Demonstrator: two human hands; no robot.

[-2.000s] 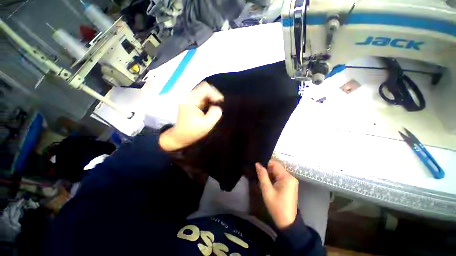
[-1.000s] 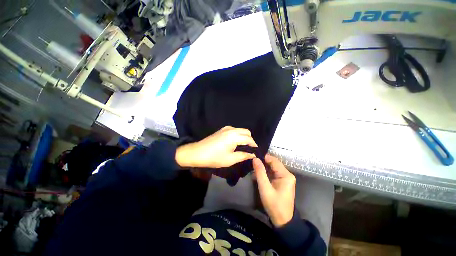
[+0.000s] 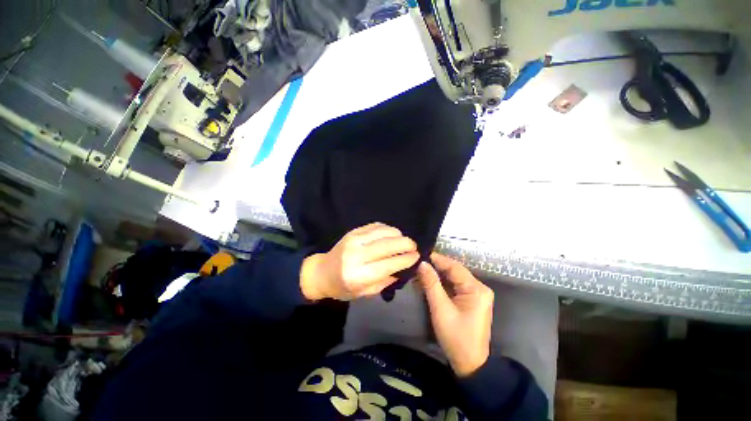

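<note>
The black fabric piece (image 3: 375, 168) lies on the white table, its far right corner under the needle area of the sewing machine (image 3: 486, 78). Its near end hangs over the table's front edge. My left hand (image 3: 366, 261) pinches the fabric near that edge, fingers curled over it. My right hand (image 3: 459, 308) pinches the same near edge between thumb and index finger, fingertips close beside my left hand's. The fold between the fingertips is too dark to make out.
Blue snips (image 3: 710, 205) and black-handled scissors (image 3: 664, 92) lie on the table at right. The ruler strip (image 3: 576, 275) runs along the front edge. A blue tape strip (image 3: 277, 122) is at left, and a neighbouring machine (image 3: 185, 111) stands beyond. Grey cloth (image 3: 288, 49) is heaped behind.
My left hand has come from the fabric's left side down to my right hand at the near edge. The fabric's left part now lies spread on the table. The view has shifted slightly.
</note>
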